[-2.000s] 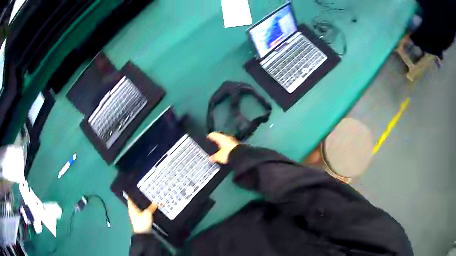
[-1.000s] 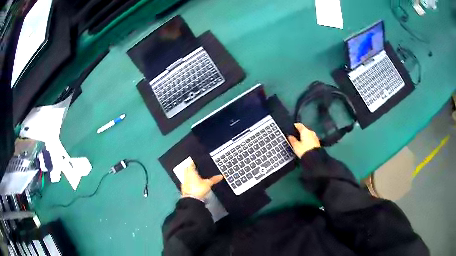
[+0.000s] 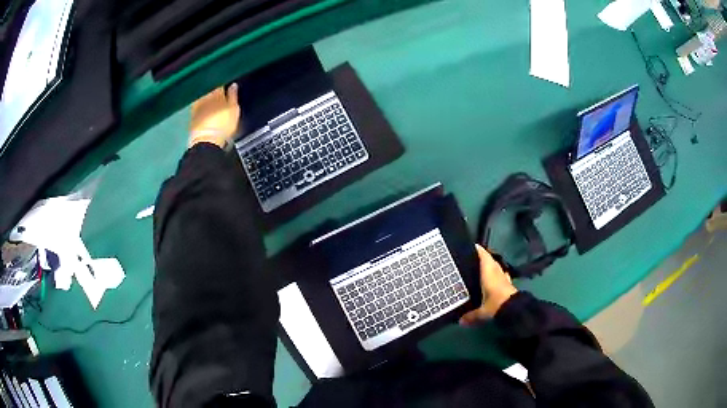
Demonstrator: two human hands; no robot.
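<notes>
A near mini laptop (image 3: 398, 291) lies open on a black foam pad, its screen dark with a small pale mark. My right hand (image 3: 490, 288) holds its right edge, fingers partly hidden. A far mini laptop (image 3: 307, 151) lies open on another black foam pad (image 3: 371, 119), its screen black. My left hand (image 3: 214, 118) grips the left edge of its lid, with the thumb at the rim. A white strip (image 3: 309, 328) lies on the near pad at the laptop's left.
A black looped headset or strap (image 3: 526, 227) lies right of the near laptop. Beyond it a small open laptop (image 3: 612, 179) shows a blue desktop, with wires beside it. White paper (image 3: 550, 40) lies at the back, cut sheets (image 3: 72, 247) at left. A stool (image 3: 590, 362) stands beyond the bench edge.
My left hand has moved from the near laptop's left side forward to the far laptop's lid. My right hand stays at the near laptop's right edge. The view has shifted.
</notes>
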